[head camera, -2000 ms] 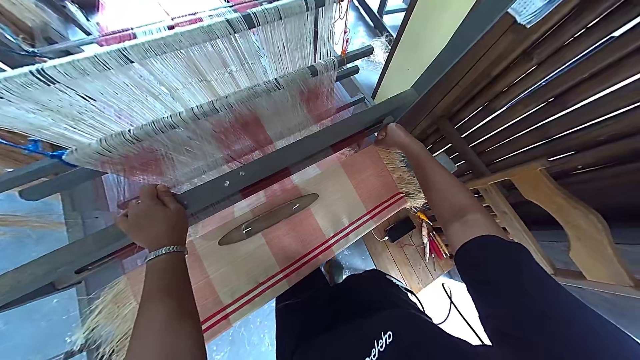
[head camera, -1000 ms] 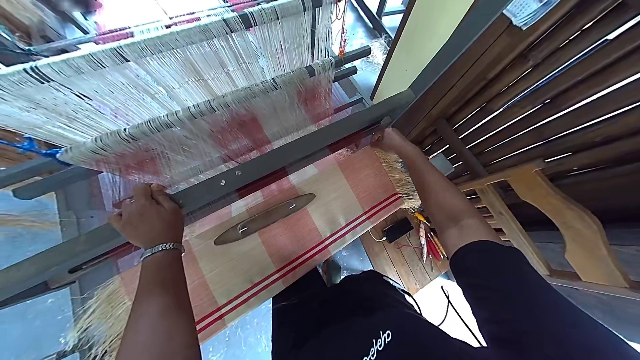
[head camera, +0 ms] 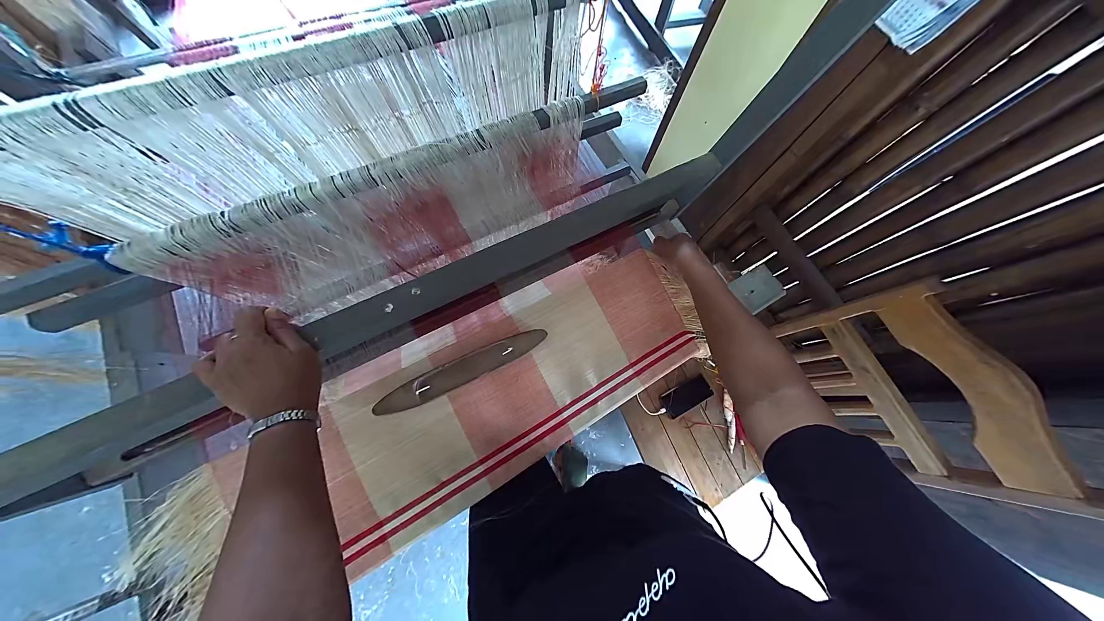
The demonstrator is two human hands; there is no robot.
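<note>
My left hand (head camera: pixel 263 364), with a metal bracelet at its wrist, grips the grey wooden beater beam (head camera: pixel 509 250) of a loom on its left part. At the beam's right end my right hand (head camera: pixel 677 252) touches its lower edge; the fingertips are partly hidden, so its grip is unclear. Below the beam stretches woven cloth (head camera: pixel 509 414) in coral and cream blocks, with two red stripes near its lower edge. A wooden boat shuttle (head camera: pixel 459 373) lies slanted on the cloth. Beyond the beam, pale warp threads (head camera: pixel 345 112) pass through string heddles hung on bars.
Loose straw-coloured fibres (head camera: pixel 185 535) hang at the cloth's left edge. A wooden chair or bench (head camera: pixel 975 379) stands at right by a slatted wall (head camera: pixel 931 164). On a wooden surface below my right arm lie a black device (head camera: pixel 687 396) and small tools. Blue cord (head camera: pixel 65 241) is tied at far left.
</note>
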